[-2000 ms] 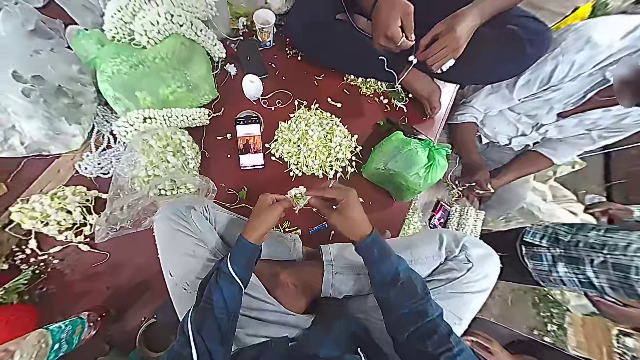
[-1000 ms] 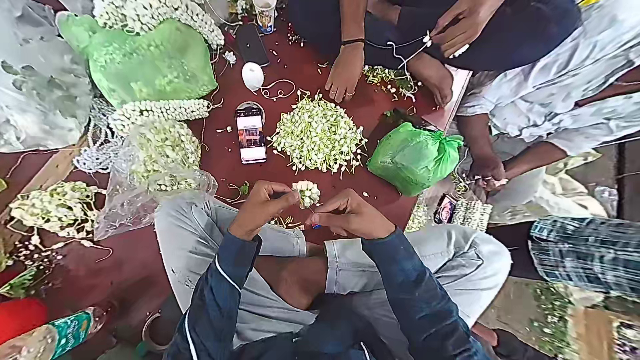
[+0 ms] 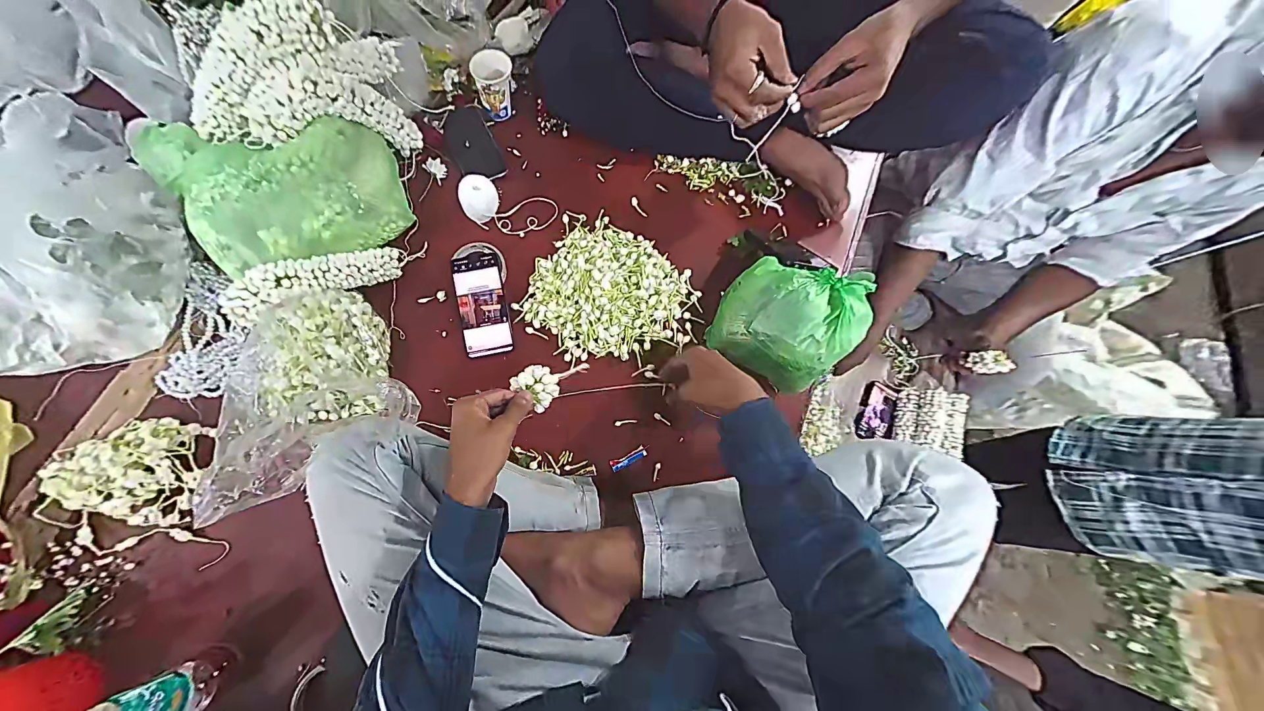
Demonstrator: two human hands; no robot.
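Observation:
Between the thumb and fingers of my left hand (image 3: 486,430) is a small cluster of white flower buds (image 3: 535,387). A thin thread (image 3: 607,388) runs from the cluster to my right hand (image 3: 713,379), whose fingers are closed on it near a bud at the front edge of the pile; the fingertips are partly hidden. A round pile of white buds with green stems (image 3: 609,288) lies on the dark red surface just beyond both hands. A smartphone with a lit screen (image 3: 483,306) lies left of the pile, and a knotted green plastic bag (image 3: 792,321) sits at its right.
A white thread ball (image 3: 478,198), a dark phone (image 3: 474,141) and a paper cup (image 3: 492,85) stand farther back. At the left are a large green bag (image 3: 296,197) and strung white garlands (image 3: 331,269). Opposite, a person's hands (image 3: 795,74) hold thread; another person sits at the right.
My hands have moved apart, the right one to the right, and the thread is now stretched between them. The person opposite has drawn a hand back from the pile.

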